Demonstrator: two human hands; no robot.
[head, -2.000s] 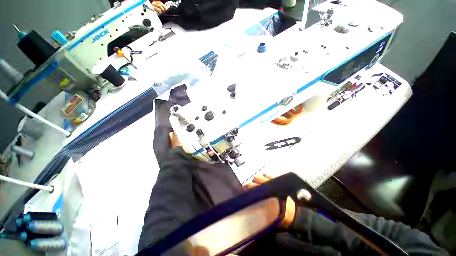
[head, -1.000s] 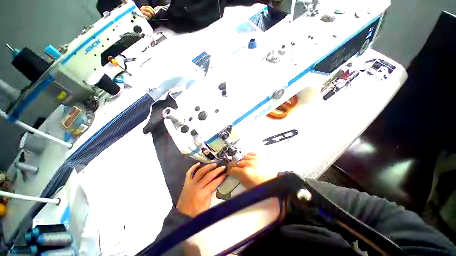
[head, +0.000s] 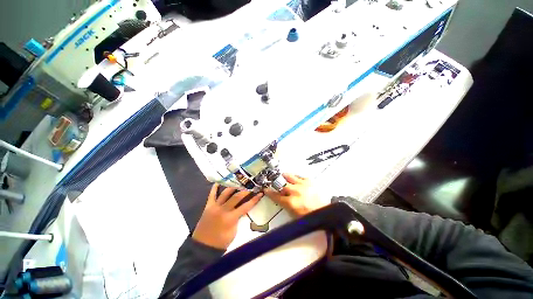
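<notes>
A dark fabric piece (head: pixel 178 175) lies left of and under the needle end of the white sewing machine (head: pixel 304 87). My left hand (head: pixel 224 217) rests on its edge, fingers spread, just in front of the needle area. My right hand (head: pixel 298 195) is at the right of the presser foot (head: pixel 272 180), fingertips close to it and pointing left. Whether its fingers pinch cloth cannot be told. The needle tip is hidden among the metal parts. The black rim and lens of glasses cover the lower part of the view.
Black thread snips (head: pixel 328 155) lie right of the needle. Orange scissor handles (head: pixel 333 121) show under the machine arm. Small tools (head: pixel 403 84) lie at the right end. A white sheet (head: pixel 125 204) and striped cloth strip (head: pixel 111 143) are at left. A second machine (head: pixel 76 49) stands behind.
Since the oldest frame my left hand has come from behind the machine head to the front of the needle, and my right hand has moved up beside it. The cloth now extends further behind.
</notes>
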